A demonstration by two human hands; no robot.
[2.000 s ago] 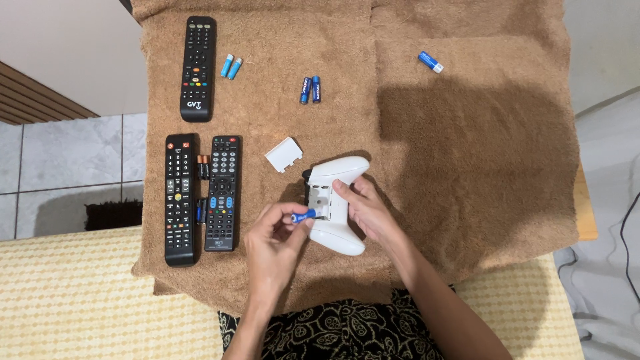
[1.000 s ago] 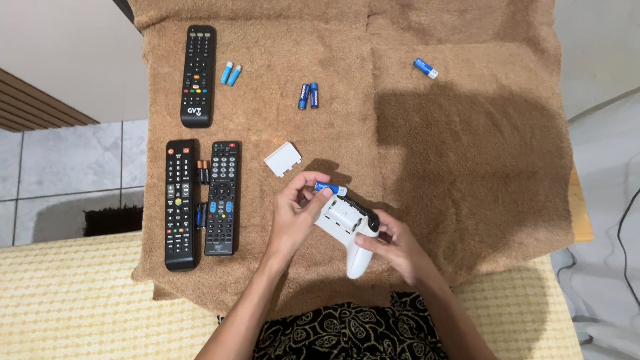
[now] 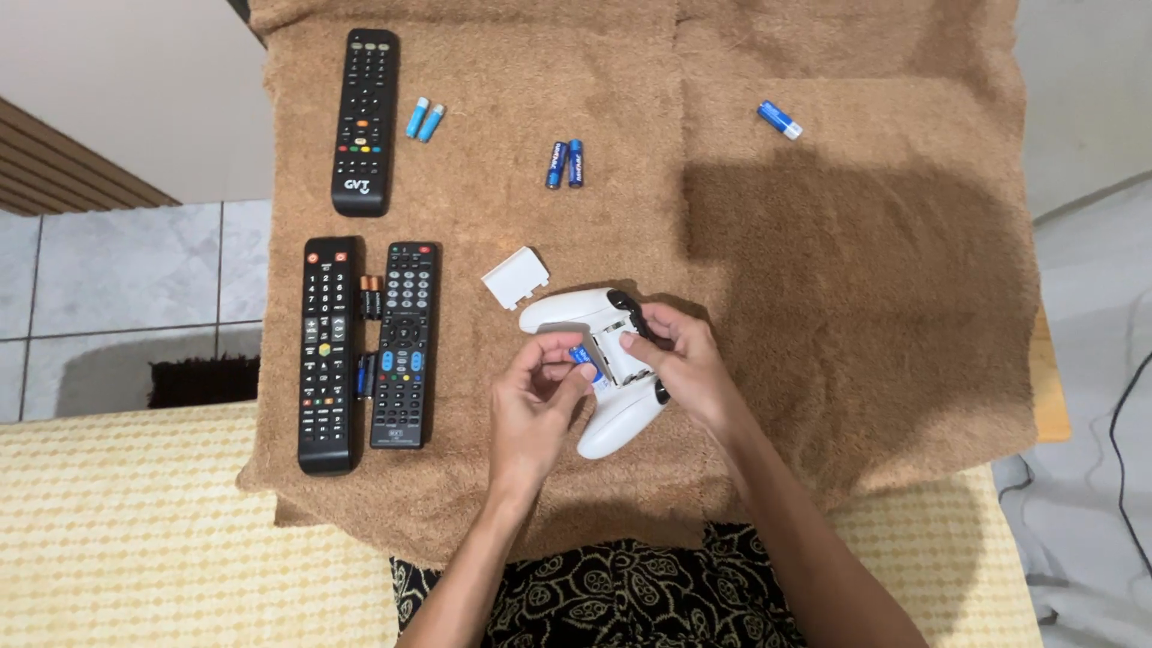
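Note:
A white game controller [image 3: 621, 423] lies back side up, its battery compartment exposed. My right hand [image 3: 688, 364] grips its right side, with the thumb at the compartment. Between the thumb and fingers of my left hand [image 3: 540, 387] is a blue battery [image 3: 585, 362], just left of the compartment. The white battery cover [image 3: 517, 277] rests on the brown towel above the controller's upper left grip. Farther up the towel lie two dark blue batteries [image 3: 565, 165] side by side, and a single blue and white battery [image 3: 778, 120] is at the upper right.
Three black remote controls, one at the top [image 3: 364, 121] and two below [image 3: 326, 360] [image 3: 403, 346], lie on the left of the towel [image 3: 855, 270]. Light blue batteries [image 3: 425, 120] sit beside the upper remote. Copper-topped batteries [image 3: 371, 297] and darker blue ones [image 3: 364, 374] lie between the lower remotes.
The controller has been turned between my hands, and my right hand has moved up along its right side. My left hand, with the battery, has moved from above the compartment to its left.

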